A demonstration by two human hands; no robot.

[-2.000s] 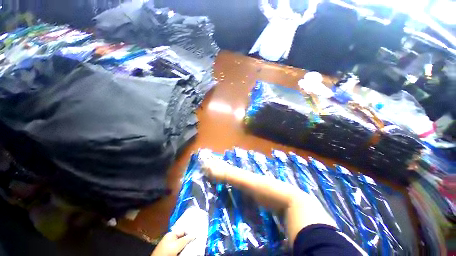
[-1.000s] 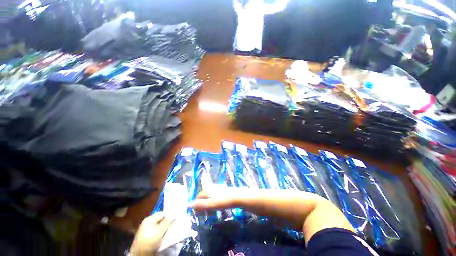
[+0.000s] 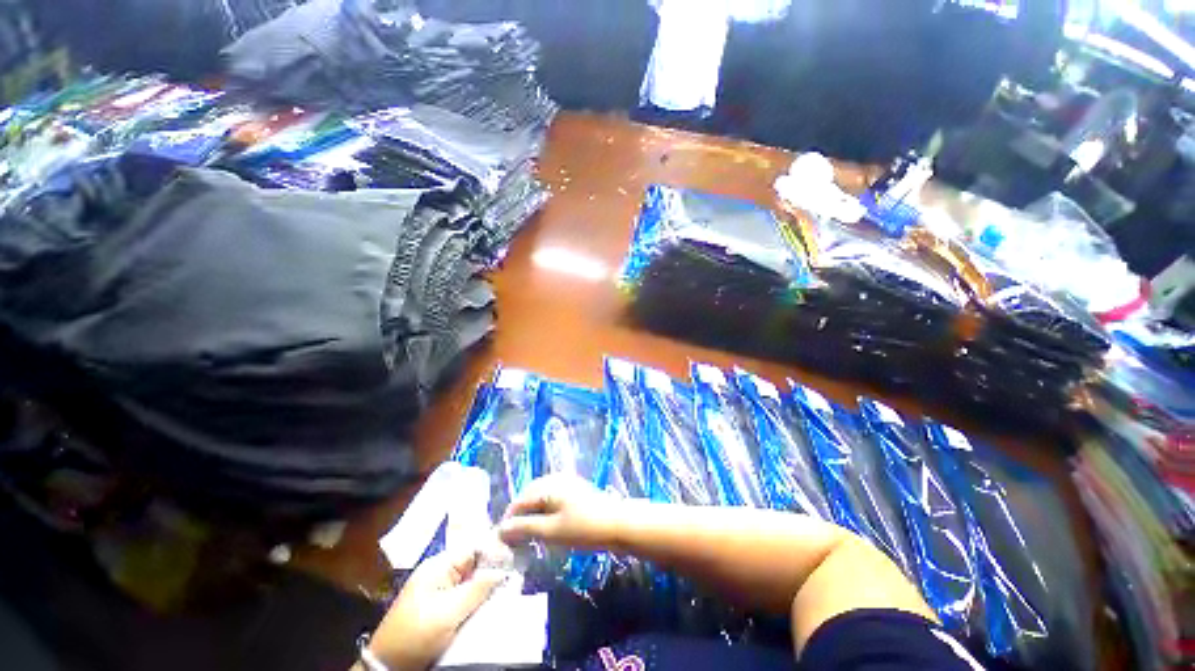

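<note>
Bagged garments (image 3: 754, 446) with blue edges lie overlapping in a row on the table, dark inside, with small white stickers (image 3: 954, 438) at their far edges. My left hand (image 3: 439, 606) holds a folded white sticker strip (image 3: 443, 514) over the left end of the row. My right hand (image 3: 557, 514) reaches across from the right, its fingertips at the strip beside my left hand. Whether a sticker is between the right fingertips cannot be told.
A large heap of grey-black garments (image 3: 249, 308) stands at the left. Finished bagged stacks (image 3: 839, 308) stand across the reddish-brown table (image 3: 564, 308), with loose clear plastic (image 3: 1062, 256) behind them. Stacks of red-banded bags (image 3: 1140, 511) are at the right edge. A white garment (image 3: 684, 59) shows beyond the table.
Two seconds ago my right hand was at the far edge of the leftmost bag; it has come back to the strip at my left hand. The strip now shows a folded-over end pointing left.
</note>
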